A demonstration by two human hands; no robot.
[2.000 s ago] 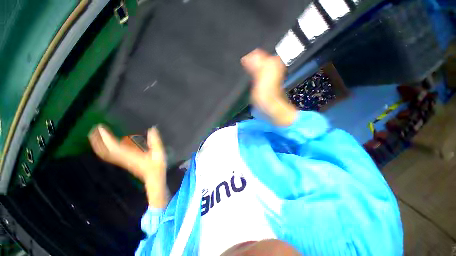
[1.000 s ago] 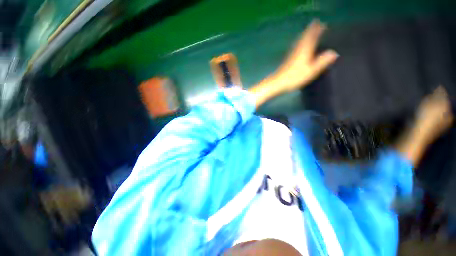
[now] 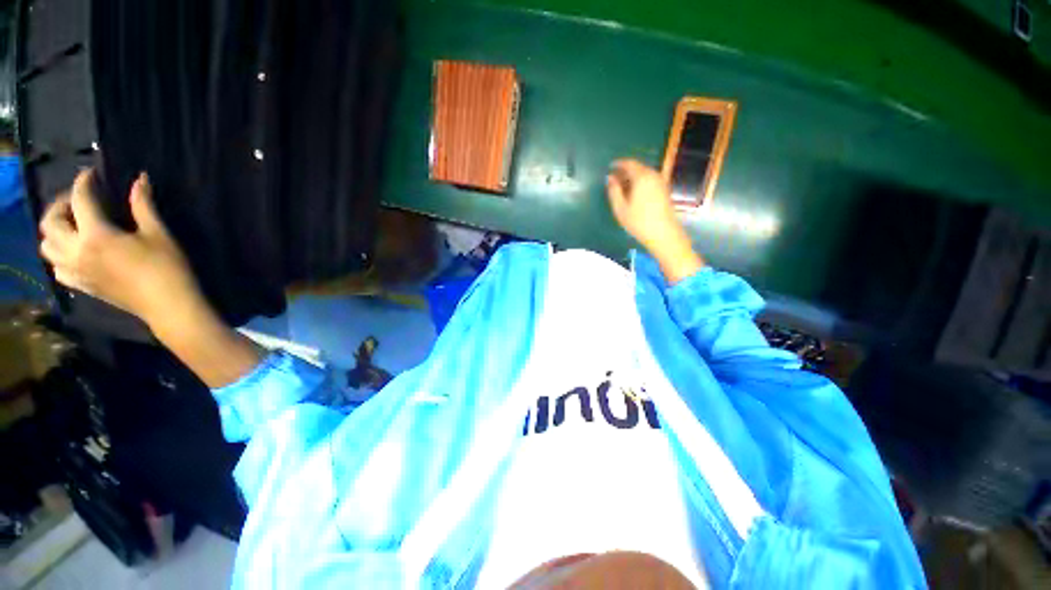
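An orange-brown block with striped layered edges, a stack of jigs (image 3: 474,129), sits on the green bench (image 3: 576,87). To its right lies an orange frame jig with a glossy black panel (image 3: 695,150). My right hand (image 3: 655,217) is over the bench just left of that jig, its fingers bent; I cannot tell if it touches the jig. My left hand (image 3: 119,256) is at the far left, in front of the black cloth or curtain (image 3: 248,138), thumb and fingers apart, with nothing seen in it.
At the far right, a dark compartment tray (image 3: 1000,300) lies on the bench, cut off by shadow. Dark small parts (image 3: 795,340) show below the bench edge near my right sleeve. Blue floor (image 3: 357,328) and assorted items show below the cloth at left.
The view has swung left. My left hand has moved away from the bench middle to the cloth. My right hand has moved from the dark tray area to beside the framed panel.
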